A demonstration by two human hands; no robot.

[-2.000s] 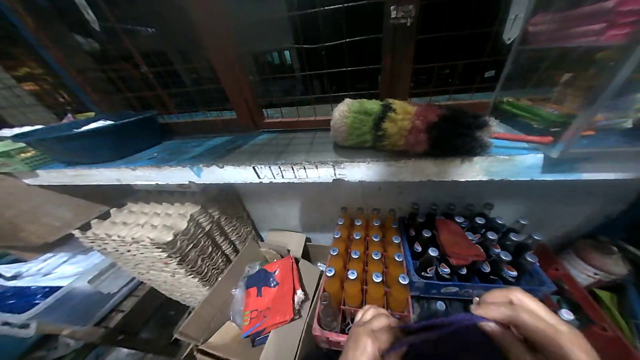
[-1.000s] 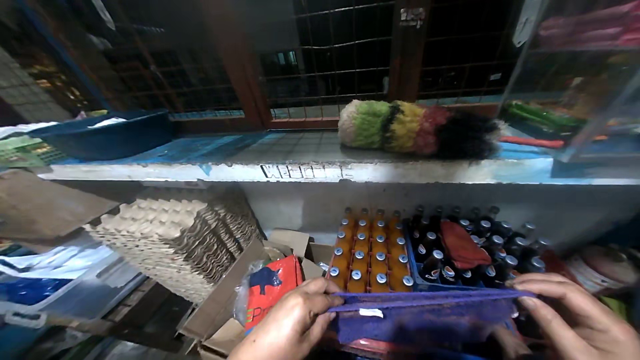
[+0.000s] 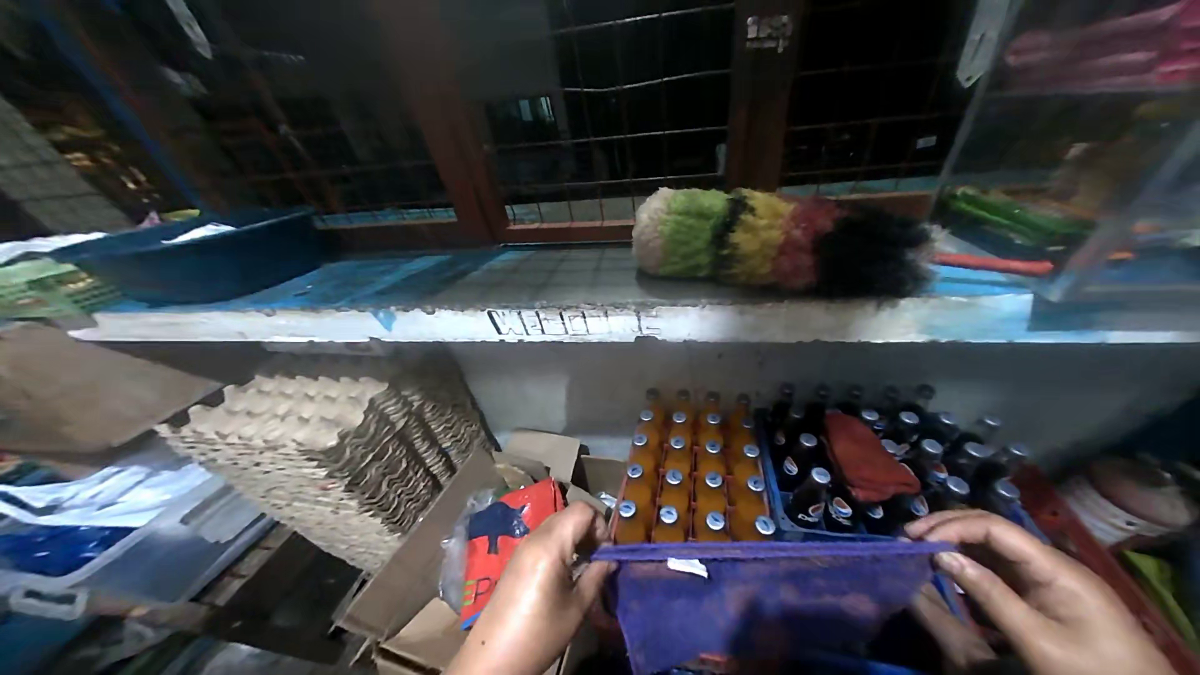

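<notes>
A purple cloth (image 3: 769, 600) with a small white tag is stretched between my two hands at the bottom of the head view. My left hand (image 3: 553, 591) pinches its upper left corner, beside a red plastic bag (image 3: 530, 516) in an open cardboard box (image 3: 422, 562). The upper right corner is between the thumb and fingers of my right hand (image 3: 1031, 581). Just beyond the cloth stand capped bottles of orange drink (image 3: 694, 478) in a red crate, and dark bottles (image 3: 816, 492) in a blue crate with a folded red cloth (image 3: 867, 459) on top.
A painted ledge (image 3: 581, 323) runs across the view, bearing a multicoloured fluffy duster (image 3: 778, 239), a dark blue basin (image 3: 206, 258) and a clear case at right. Stacked egg trays (image 3: 328, 450) stand below at left, near a clear plastic bin (image 3: 159, 544). A white bucket (image 3: 1116, 506) is at right.
The purple cloth was bunched between my hands two seconds ago; it is now spread wide. My hands have moved apart, the left one toward the cardboard box.
</notes>
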